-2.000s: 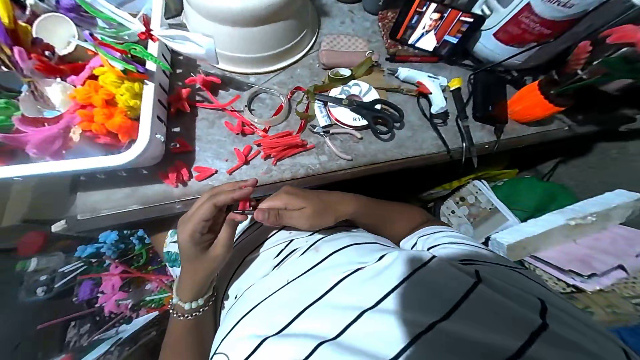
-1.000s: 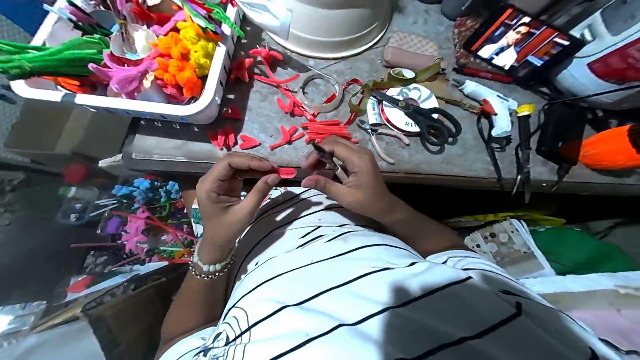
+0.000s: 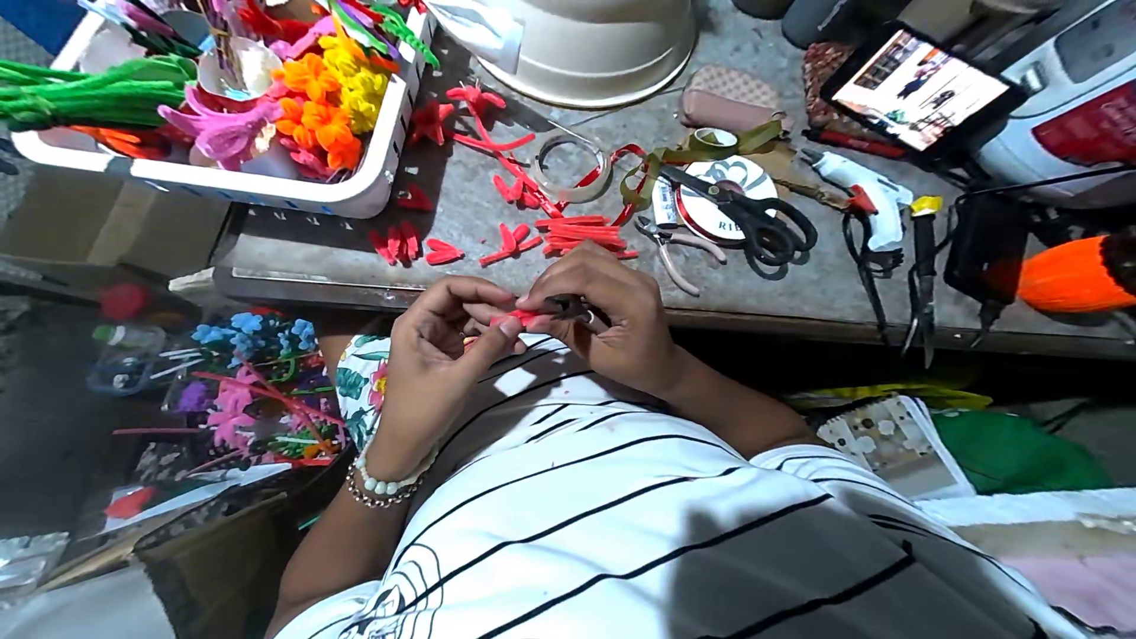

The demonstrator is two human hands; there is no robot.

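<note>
My left hand [image 3: 453,355] pinches a small red fuzzy piece [image 3: 525,317], likely pipe cleaner, between thumb and fingers. My right hand [image 3: 612,319] touches the same piece with its fingertips and has a small dark tool [image 3: 568,307], partly hidden by the fingers, in its grasp. Just beyond my hands, on the grey table, lie a bundle of red strips [image 3: 581,234] and several folded red pieces [image 3: 512,243]. Wire cutters with pale handles [image 3: 682,255] rest to the right of the bundle, beside black-handled scissors [image 3: 763,222] that lie over a ribbon spool [image 3: 706,182].
A white plastic basket [image 3: 388,169] of pipe-cleaner flowers stands at the upper left, near an upturned cream tub [image 3: 595,53]. A glue gun [image 3: 874,200], a yellow-and-black tool [image 3: 925,266] and a lit phone [image 3: 923,89] are at the right. More flowers [image 3: 240,408] lie low at the left.
My hands have come closer together around the red piece, which showed between them a second ago. The view has shifted, with the basket further into the frame than two seconds ago.
</note>
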